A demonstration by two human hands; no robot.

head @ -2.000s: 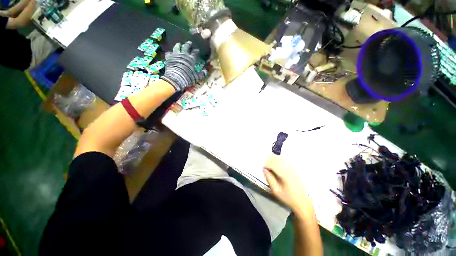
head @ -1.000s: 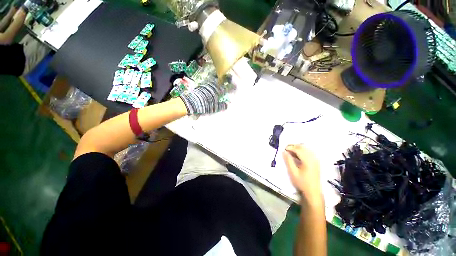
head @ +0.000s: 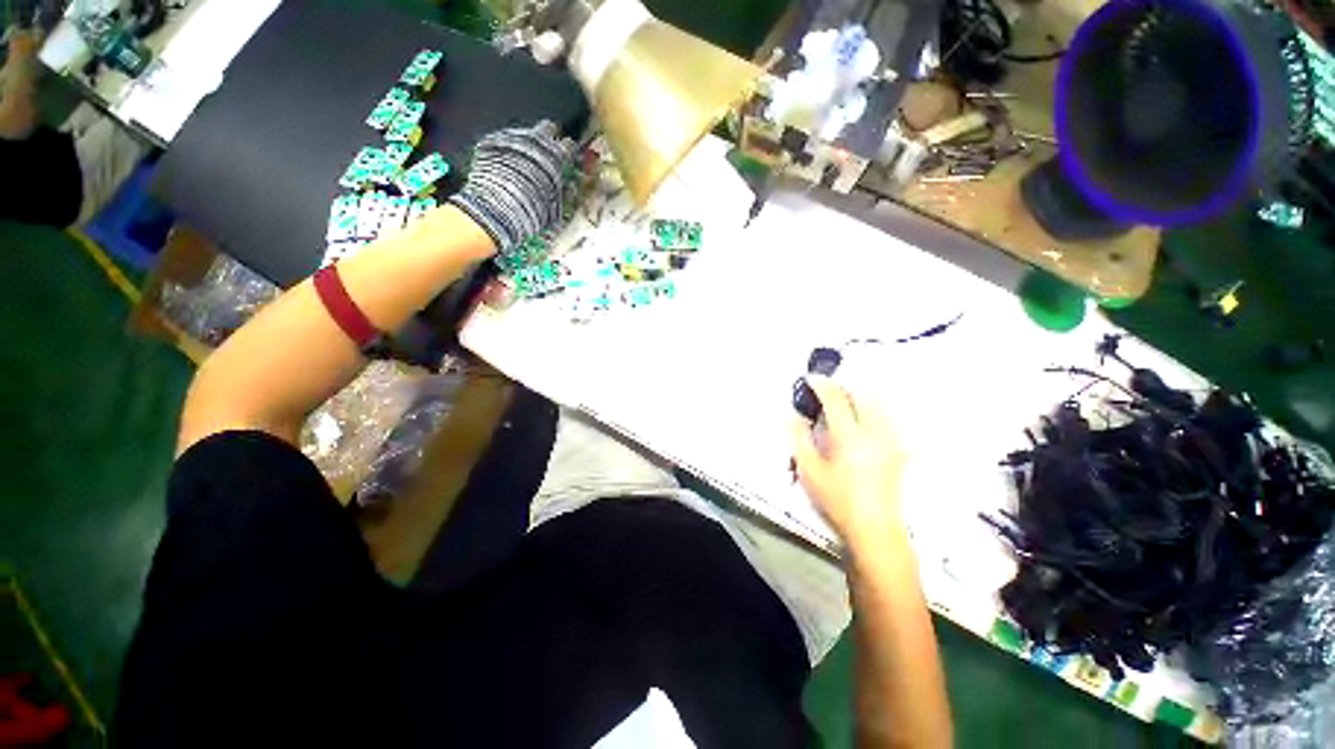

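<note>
My left hand (head: 518, 187), in a grey-and-white striped glove, is at the heap of loose boards beside the yellowish funnel; its fingertips are partly hidden and I cannot tell if they grip anything. Small green circuit boards (head: 677, 234) lie scattered on the white surface to its right. My bare right hand (head: 852, 465) has its fingertips on a small folded black cable bundle (head: 823, 360) on the white surface. The cable's thin lead stretches to the right.
A large black cable pile (head: 1171, 520) lies at the right on clear plastic. Green boards (head: 384, 164) lie in rows on the black surface. The yellowish funnel (head: 666, 110) hangs at the back. A purple-rimmed round black object (head: 1157, 110) stands on the wooden stand. Part of another person shows top left.
My left hand has moved back up and left from the white surface, uncovering boards there. My right hand has moved up onto the cable bundle and closed on it.
</note>
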